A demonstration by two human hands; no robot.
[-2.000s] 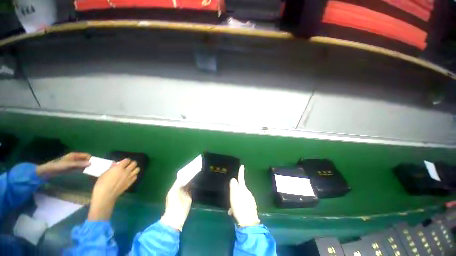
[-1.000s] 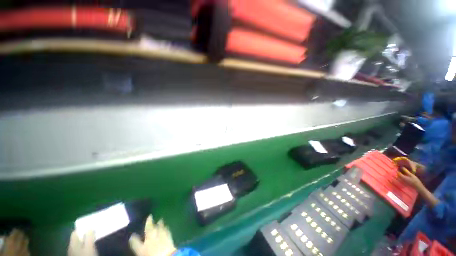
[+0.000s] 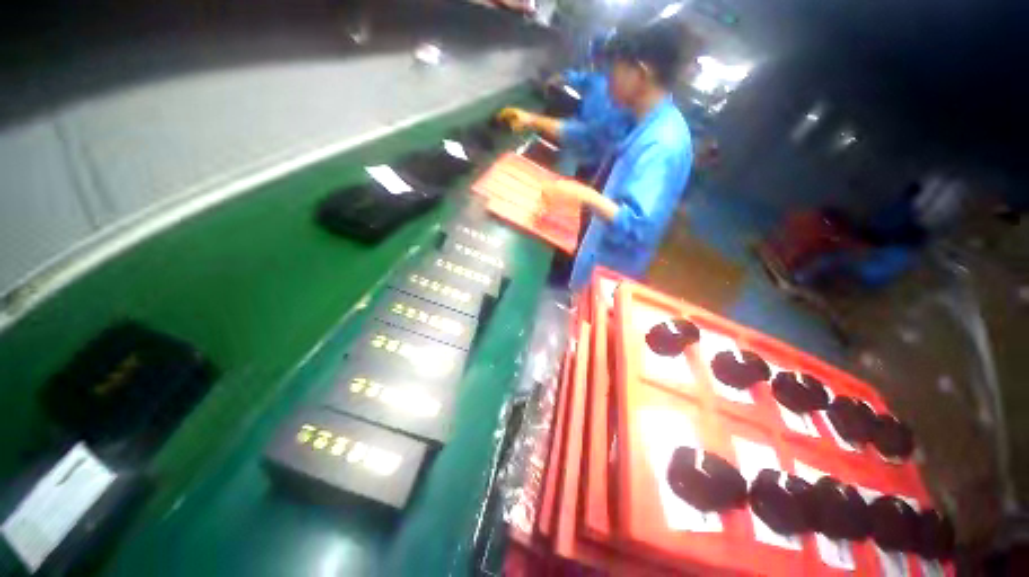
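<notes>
Neither of my hands is in the picture. Nearest in front, at lower left on the green belt, lies a black box lid (image 3: 126,381) with faint gold characters. A white slip (image 3: 59,507) lies on a black box beside it, cut off by the picture's edge. Further along the belt is another black box (image 3: 361,214) with a white slip (image 3: 388,179) on it. A row of dark grey cartons (image 3: 344,460) with gold characters leans along the near edge of the bench.
Stacked red trays (image 3: 632,451) with round black parts (image 3: 706,479) stand at right, beside crumpled clear plastic (image 3: 528,451). A person in a blue smock (image 3: 654,169) sits beyond, a hand at another red tray (image 3: 525,197). The grey-white panel (image 3: 169,147) runs behind the belt.
The view has swung to the right. My hands, near the black box and white slip before, have left the picture. The cartons and red trays now show nearer the middle.
</notes>
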